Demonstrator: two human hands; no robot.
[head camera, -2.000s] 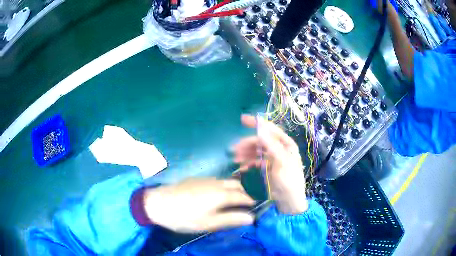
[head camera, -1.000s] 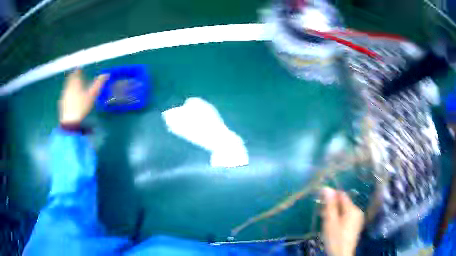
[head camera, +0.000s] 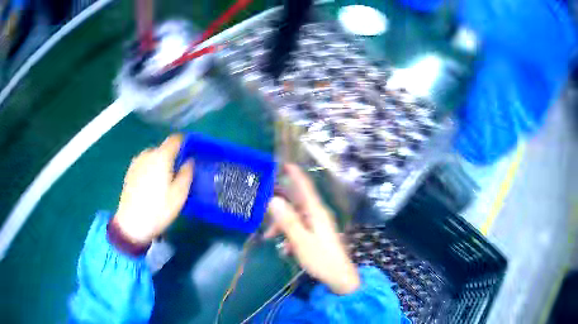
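My left hand grips the left side of the blue screw box, with the thumb over its rim. Tiny silver screws lie in the box, mostly toward its right side. My right hand is at the box's right edge, fingers bent. Thin motor lead wires hang from near its fingertips, below the box. A motor at their end cannot be made out through the blur, nor whether the right fingers also press on the box.
The plastic-wrapped grease pot with red sticks stands at the upper left. The motor tray fills the upper middle, under the dark screwdriver. A perforated dark crate is at the lower right. A person's blue sleeve is at the upper right.
My left hand has taken hold of the blue box and brought it over to my right hand. The view has turned right. The white paper no longer shows clearly.
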